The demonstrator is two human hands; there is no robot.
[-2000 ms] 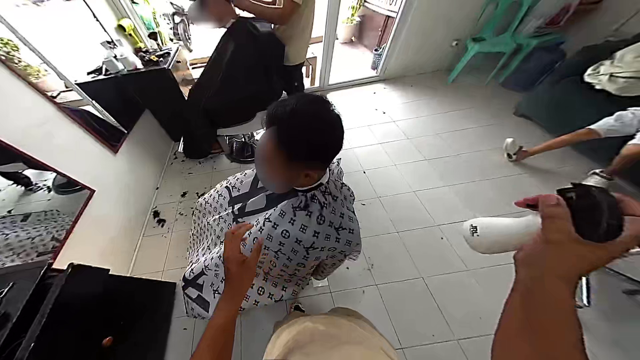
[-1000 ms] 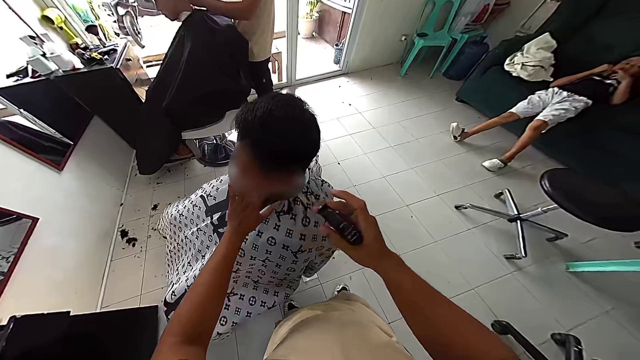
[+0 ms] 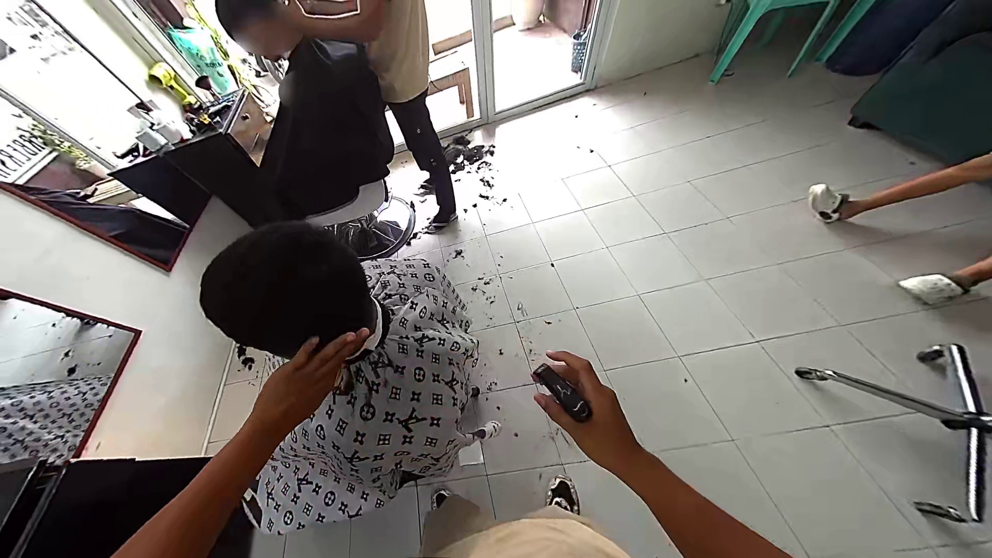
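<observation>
A seated person with short dark hair wears a white patterned cape and a white neck strip. Against the side of that head near the neck rests my left hand, fingers extended and holding no tool. My right hand is closed around a black hair clipper, to the right of the cape and apart from the head.
Beyond, a co-worker stands over a person in a black cape. Hair clippings lie on the tiles. A chrome stool base is at right, near another person's feet. Mirrors line the left wall above a black cabinet.
My left hand has moved from the person's face to the side of the head. The clipper, earlier close to the cape's neck, is now farther from the person. The view has shifted.
</observation>
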